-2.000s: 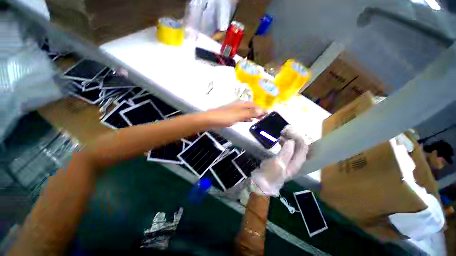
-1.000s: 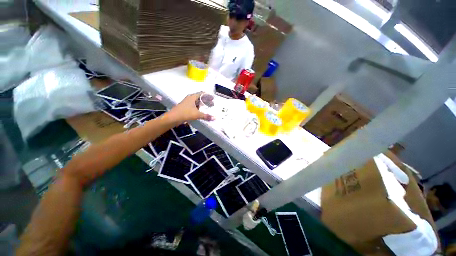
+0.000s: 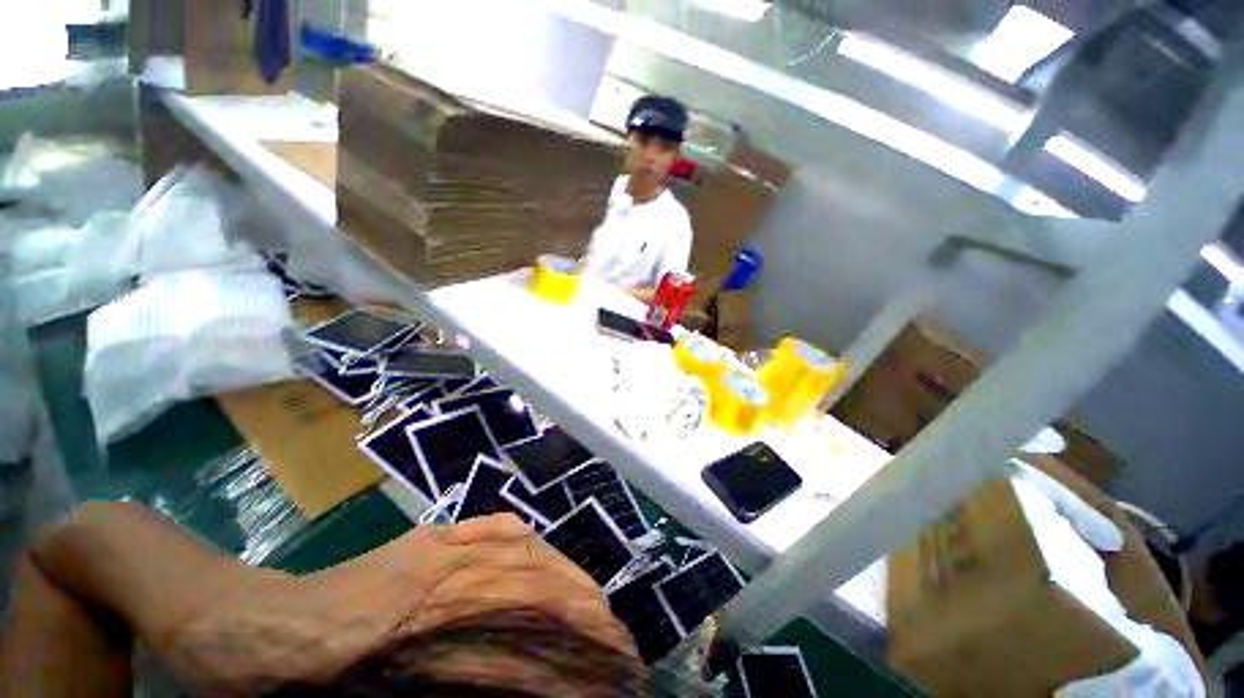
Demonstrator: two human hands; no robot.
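My left hand (image 3: 464,586) is very large, blurred and close to the camera at the bottom; its fingertips and anything in it are hidden. My right hand is out of the picture. Small dark solar panels (image 3: 446,450) with white borders and thin cords lie in a loose pile below the shelf. A black smartphone (image 3: 752,480) lies on the white shelf (image 3: 525,357). Another dark phone (image 3: 632,325) lies farther back, beside a red can (image 3: 670,299).
Yellow tape rolls (image 3: 738,400) and a whitish pile (image 3: 655,393) are on the shelf. Stacked flat cardboard (image 3: 471,184) stands behind, near a person in white (image 3: 641,232). A grey post (image 3: 941,409) crosses the right, beside a carton (image 3: 989,586). Bubble wrap (image 3: 184,341) lies left.
My left hand, which held a clear cup over the shelf, has come back close to the camera; the cup no longer shows. My right hand left view earlier. The view has tilted up.
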